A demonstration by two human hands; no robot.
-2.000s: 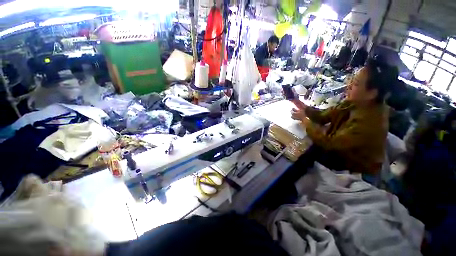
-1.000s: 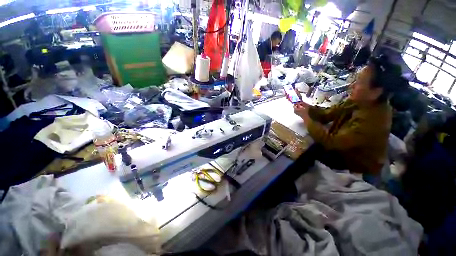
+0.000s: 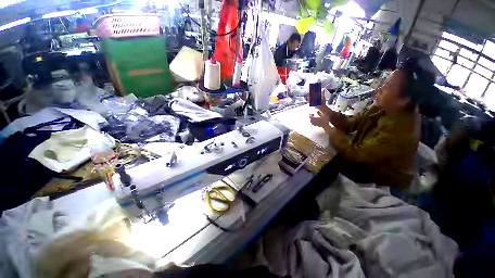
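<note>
An off-white and beige garment piece [image 3: 32,233] lies in soft folds at the lower left, beside and left of the needle area [image 3: 149,213] of the white sewing machine [image 3: 201,163]. A tan part of it [image 3: 81,251] is blurred. The needle area is brightly lit, and I cannot tell whether cloth lies under the foot. Neither of my hands can be made out; cloth and the bottom edge may hide them. A dark sleeve-like shape [image 3: 217,270] shows at the bottom edge. Yellow-handled scissors [image 3: 220,198] lie under the machine arm beside a small dark tool [image 3: 262,182].
A bottle [image 3: 107,169] stands behind the machine's left end. A grey-beige garment bundle [image 3: 380,228] is heaped at the lower right. A person [image 3: 380,130] sits beyond it, holding a phone [image 3: 315,94]. Thread cones [image 3: 212,75] stand behind the machine.
The dark shape covering the table's front earlier has withdrawn to the bottom edge. The garment at lower left has shifted and spread towards the needle. The other person's phone is now upright.
</note>
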